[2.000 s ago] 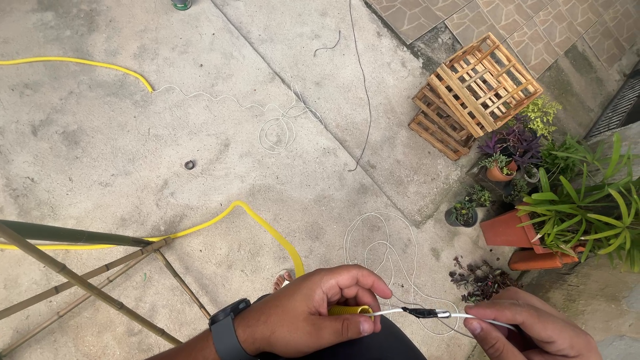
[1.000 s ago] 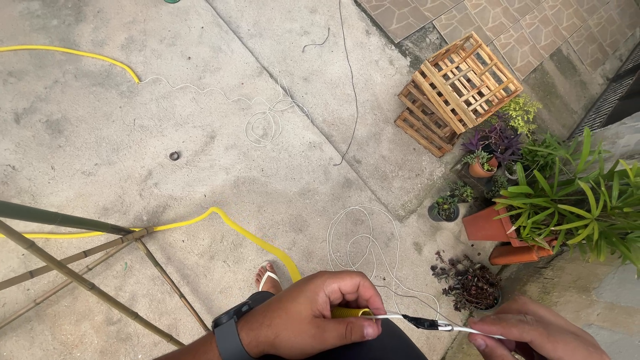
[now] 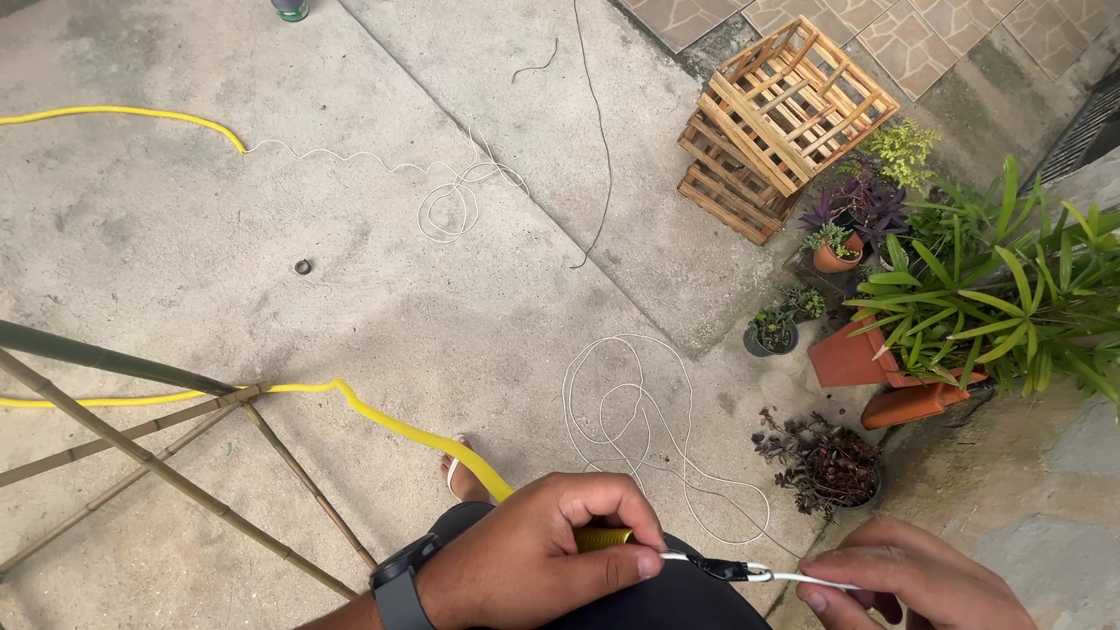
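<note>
My left hand [image 3: 560, 560], with a watch on its wrist, holds the end of a yellow corrugated conduit [image 3: 604, 537] at the bottom centre. From the conduit's mouth comes a white cord, joined outside it to a looped white wire by black tape [image 3: 719, 567]. To the right, my right hand [image 3: 910, 573] pinches the white wire [image 3: 818, 579] beyond the loop. A thin pale wire coil [image 3: 689, 394] lies on the concrete above my hands. The conduit runs left along the floor, past bamboo poles.
Bamboo poles [image 3: 175, 477] cross at the lower left. Wooden crates [image 3: 805, 96] stand stacked at the upper right, near potted plants [image 3: 844, 354] along the wall. Another yellow conduit [image 3: 131, 111] has pale wire [image 3: 451, 188] trailing from its end. A dark ring [image 3: 303, 266] lies on the concrete.
</note>
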